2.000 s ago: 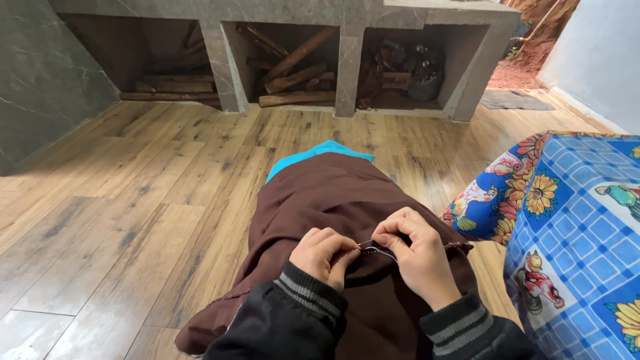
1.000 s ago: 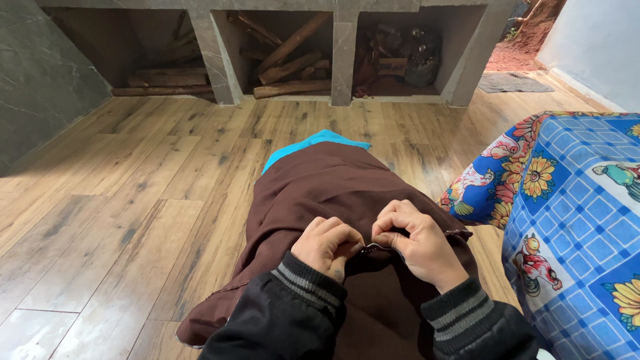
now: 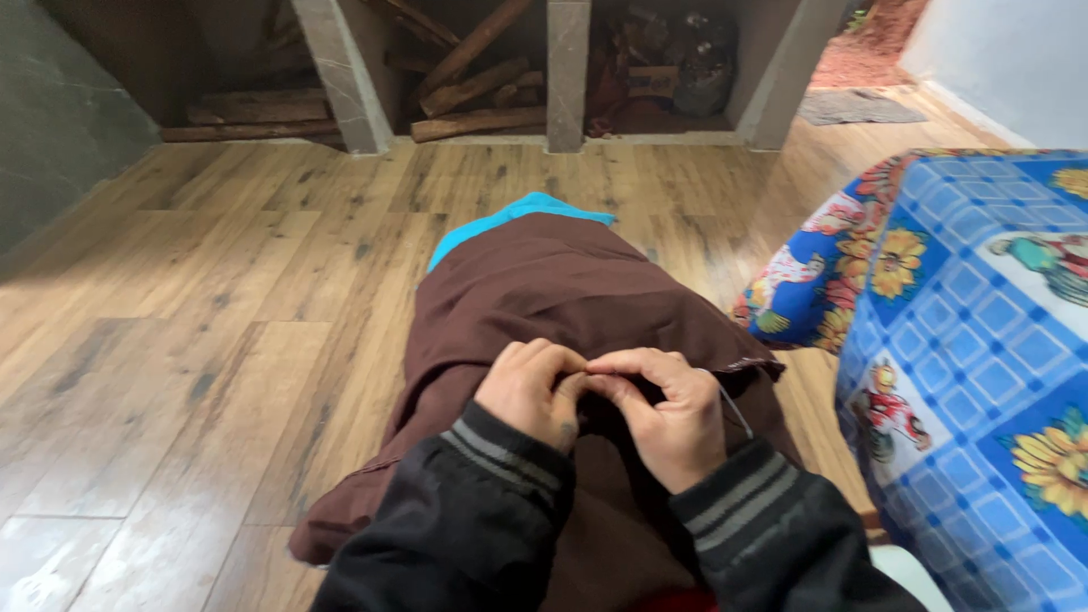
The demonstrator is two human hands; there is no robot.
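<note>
Brown fabric lies draped over my lap, with light stitches along its edge near the right corner. My left hand pinches the edge of this cloth. Fingertips touching it, my right hand is also closed at the same spot on the cloth. A light thread hangs in a loop beside the right hand, down toward the cuff. Whether a needle is between the fingers cannot be seen. Turquoise fabric shows beyond the far end of the brown cloth.
A table with a blue checked, flowered tablecloth stands close on my right. Ahead, a grey stone counter has open compartments with firewood and a filled plastic bag. A grey mat lies by the doorway at the upper right.
Two seconds ago the thread ran between my hands; now it loops at the right side of my right hand. My fingertips have come together at the cloth.
</note>
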